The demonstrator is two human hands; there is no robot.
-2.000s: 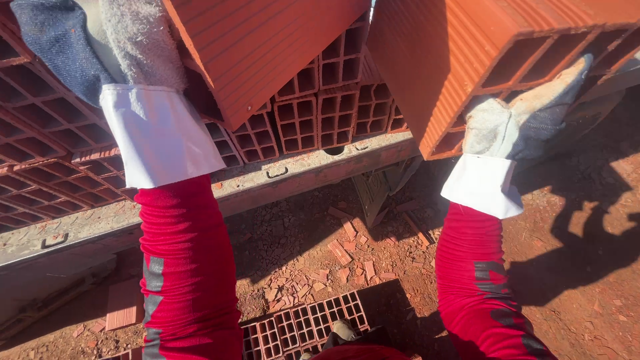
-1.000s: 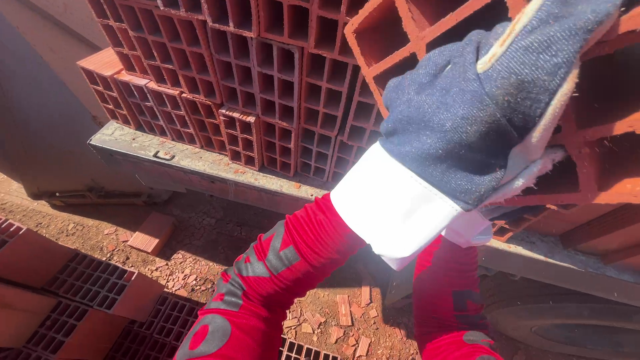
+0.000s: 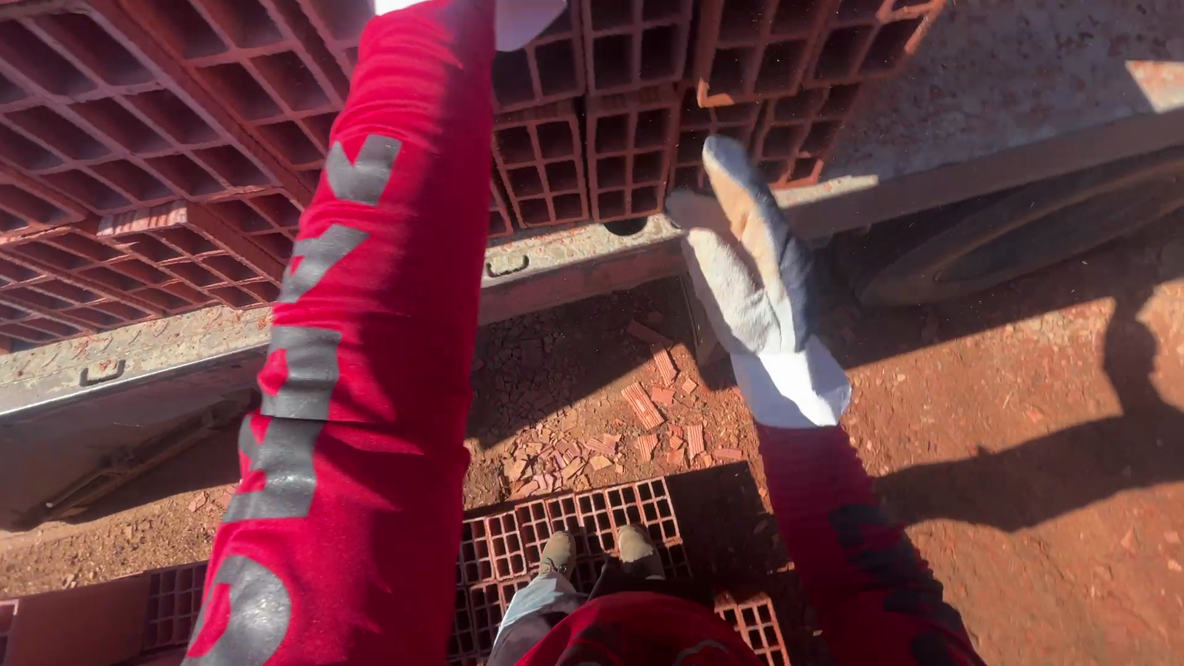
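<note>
My left arm, in a red sleeve, reaches up past the top edge. Only part of the white glove cuff shows there, and the left hand itself is out of view. My right hand point(image 3: 754, 254), in a white, tan and dark blue work glove, is held up in front of the lower stacked hollow clay bricks point(image 3: 629, 153). Its fingers and thumb are extended with nothing between them. The bricks lie with their open cells facing me, on a worn metal truck bed edge point(image 3: 578, 245).
I stand on more hollow bricks point(image 3: 518, 546). Broken brick pieces point(image 3: 643, 407) litter the reddish dirt between them and the truck bed. A dark tyre point(image 3: 1017, 231) is under the bed at right. More bricks point(image 3: 176, 606) lie at lower left.
Two seconds ago my right hand held a group of bricks; it now holds nothing. My left hand, seen at bricks earlier, has left the view. The view has swung considerably.
</note>
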